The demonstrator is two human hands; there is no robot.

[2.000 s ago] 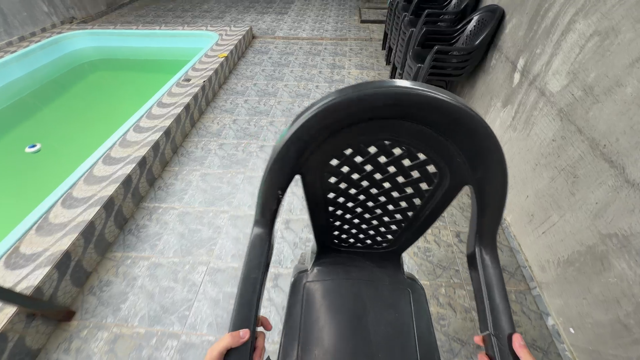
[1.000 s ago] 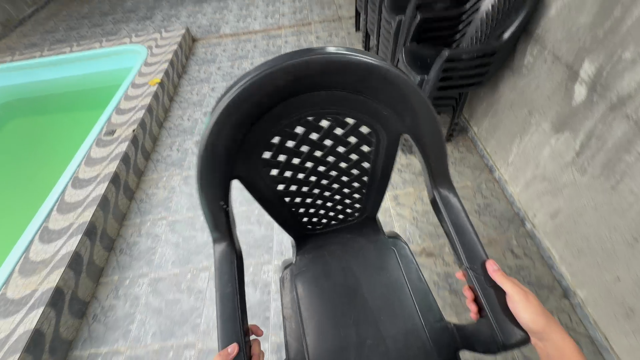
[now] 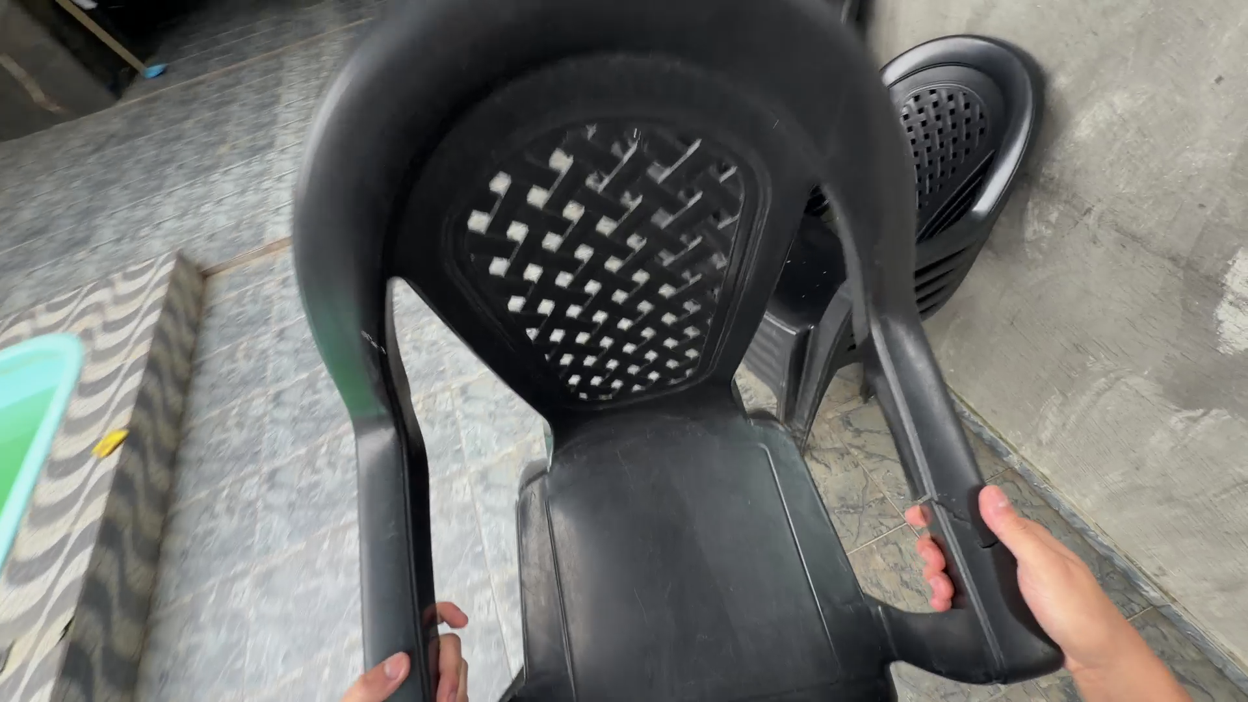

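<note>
A black plastic armchair (image 3: 673, 546) with a lattice back fills the middle of the head view, its back facing away from me and its seat toward me. My left hand (image 3: 419, 668) grips its left armrest at the bottom edge of the view, thumb on top and fingers around the inner side. On the right armrest, near its front end, my right hand (image 3: 1048, 575) is closed, with the thumb over the top and the fingertips showing on the inner side. The chair's legs are hidden from view.
Beyond the chair, a stack of similar black plastic chairs (image 3: 1009, 185) stands against the concrete wall (image 3: 1131, 322) on the right. At left are the pool's turquoise rim (image 3: 49, 390) and its raised patterned border (image 3: 78, 517), bearing a small yellow object (image 3: 110, 443). Tiles cover the floor (image 3: 263, 468).
The stacked chairs now appear closer, partly behind the held chair. Both hands still hold its armrests. The view has moved forward, and the pool takes up less of it.
</note>
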